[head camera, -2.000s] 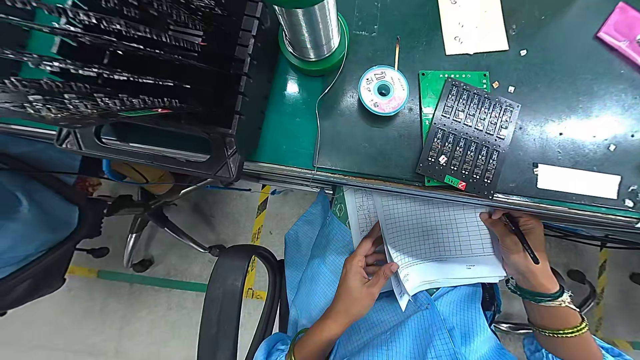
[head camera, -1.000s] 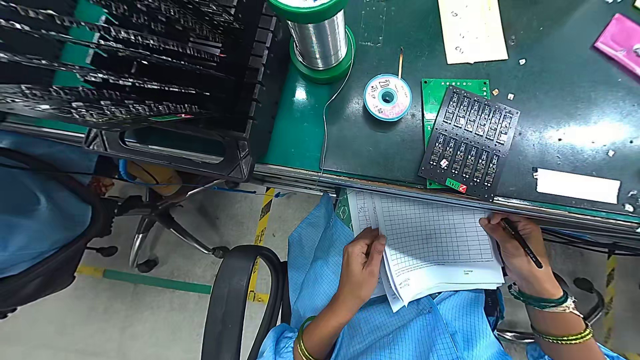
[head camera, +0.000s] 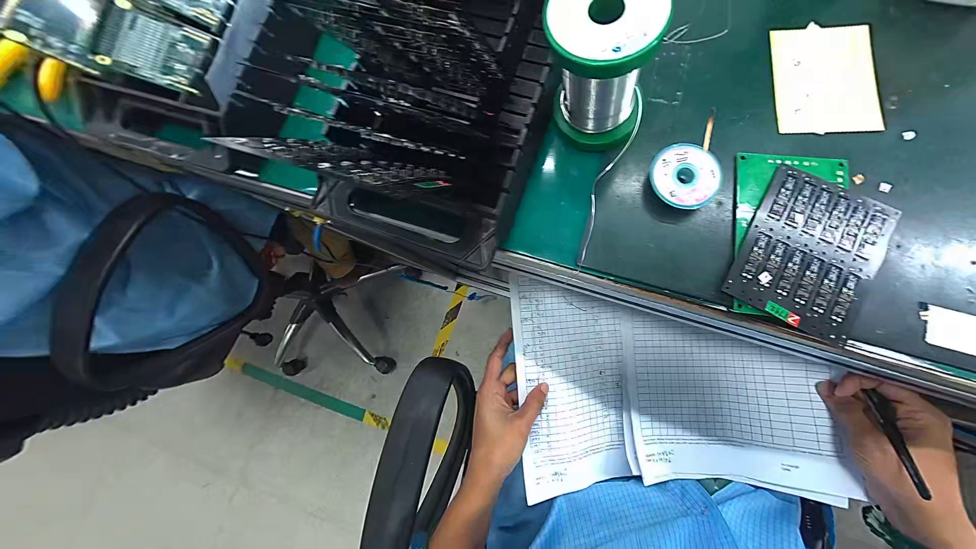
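A stack of printed grid sheets (head camera: 732, 396) lies over my lap, its top edge under the bench edge. To its left, a sheet filled with handwriting (head camera: 572, 389) shows; my left hand (head camera: 507, 415) grips that sheet's left edge between thumb and fingers. My right hand (head camera: 896, 435) holds a black pen (head camera: 896, 442) and touches the right edge of the stack. On the bench above, a black panel of small circuit boards (head camera: 812, 252) overlaps a green circuit board (head camera: 793, 164). A small solder wire reel (head camera: 685, 176) lies left of them, and a large solder wire spool (head camera: 601, 99) stands farther left.
A black rack (head camera: 412, 213) holds many upright boards on the bench's left part. Yellow paper (head camera: 827, 80) and a white strip (head camera: 951, 329) lie on the bench. A black chair armrest (head camera: 419, 457) is beside my left arm. Another person in blue (head camera: 152, 259) sits at far left.
The handwritten sheet, mostly covered earlier, is now spread out to the left of the grid sheets. My left hand has moved from the stack to that sheet's outer edge. The view has swung left.
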